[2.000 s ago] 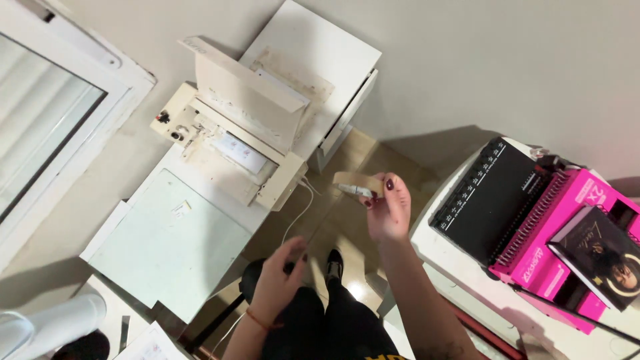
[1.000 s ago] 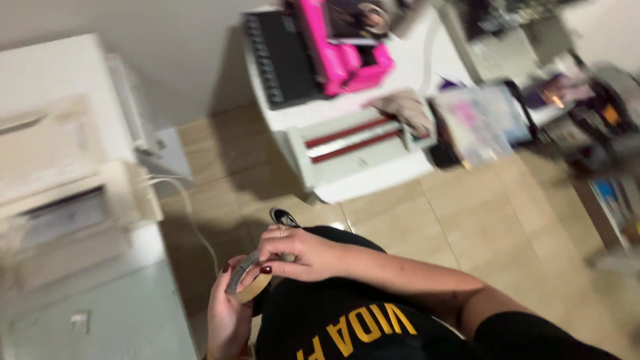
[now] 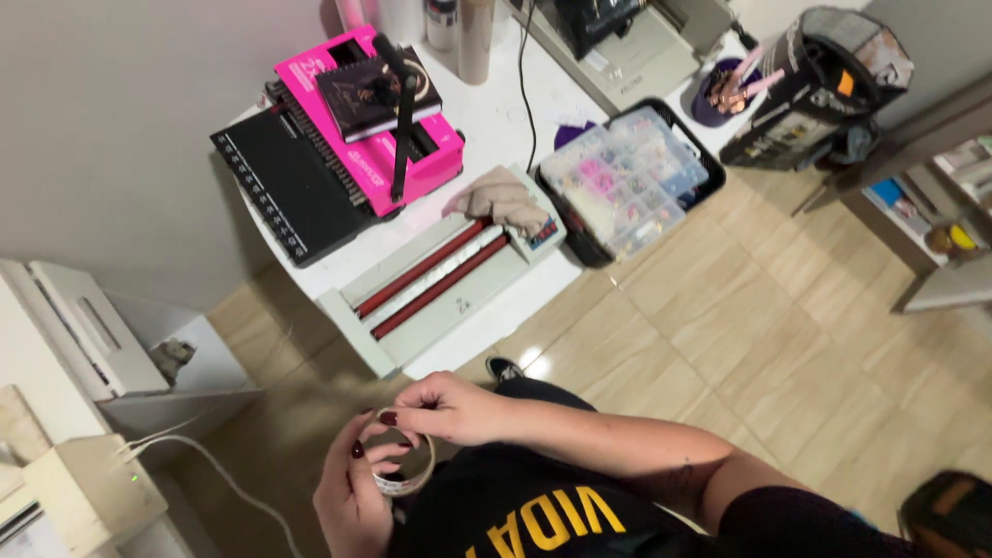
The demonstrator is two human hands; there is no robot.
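My left hand (image 3: 353,488) holds a roll of tan tape (image 3: 422,469) near the bottom centre, with fingers passed through the ring. The fingertips of my right hand (image 3: 449,407) pinch the roll's upper rim. Beyond my hands, on a white table (image 3: 496,325), lies a grey laminator with red rollers (image 3: 434,275) and a crumpled beige cloth (image 3: 500,201) on its end. Behind it stands a pink and black binding machine (image 3: 372,155), a dark spiral notebook (image 3: 380,89) on top. Whether a tape end is loose, I cannot tell.
Right of the laminator sits a clear compartment box of beads (image 3: 632,182) in a black basket. A purple cup (image 3: 717,97) and a large dark container (image 3: 806,93) stand farther right. At left is a cream-coloured machine (image 3: 105,496) with a white cable (image 3: 225,465). Shelves (image 3: 930,201) stand at the far right.
The view has swung right, toward the binding machine and laminator. Two seconds ago my hands were apart, with the tape roll in my right hand; now both hands are on it.
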